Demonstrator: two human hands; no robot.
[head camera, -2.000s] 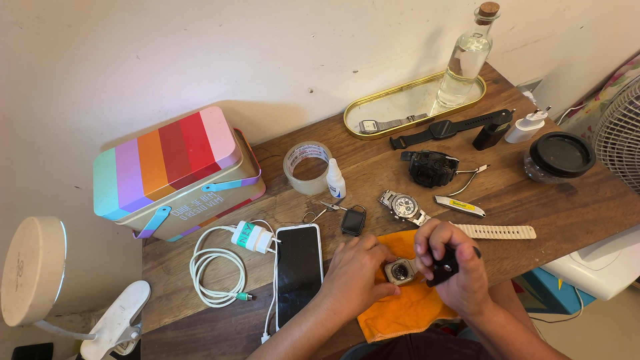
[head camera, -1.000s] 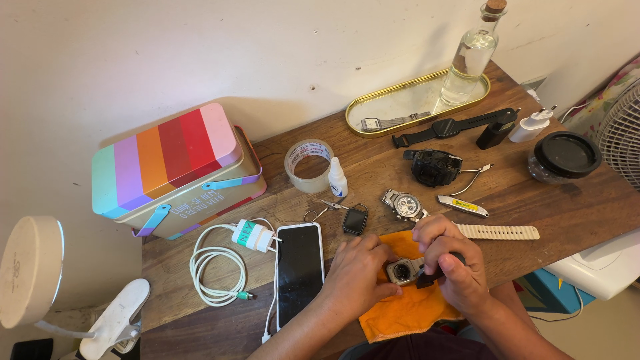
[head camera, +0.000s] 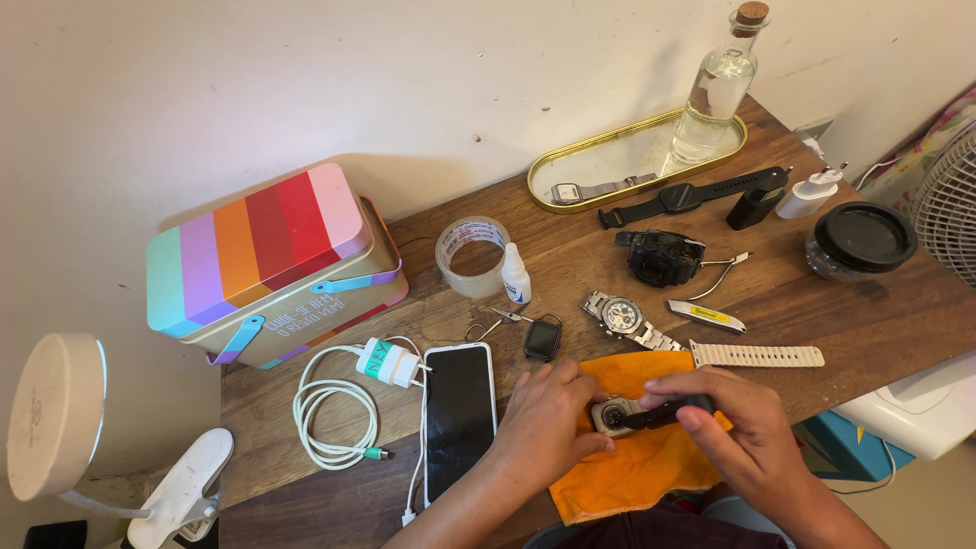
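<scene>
A smartwatch case (head camera: 614, 416) lies back side up on an orange cloth (head camera: 610, 488) near the table's front edge. My left hand (head camera: 553, 419) steadies the case from its left, thumb and fingers at its edge. In my right hand (head camera: 736, 427) is a black tool (head camera: 671, 412), its kind unclear, whose narrow end touches the back of the case. Behind the cloth are a steel chronograph watch (head camera: 624, 316), a small dark square watch case (head camera: 542, 338), scissors (head camera: 509, 315) and a utility knife (head camera: 707, 316). A cream watch strap (head camera: 759, 355) lies at the cloth's right.
Left of my hands are a smartphone (head camera: 459, 419), a charger (head camera: 387, 363) with coiled cable and a striped tin (head camera: 278, 259). Behind stand clear tape (head camera: 473, 288), a dropper bottle (head camera: 516, 274) and a gilt-rimmed tray (head camera: 545, 200) with a corked glass bottle (head camera: 713, 103). A lidded jar (head camera: 862, 242) is at right.
Two seconds ago my right hand held the black tool up beside the case; now the tool is lower and slanted, its narrow end on the case. My left hand stays beside it.
</scene>
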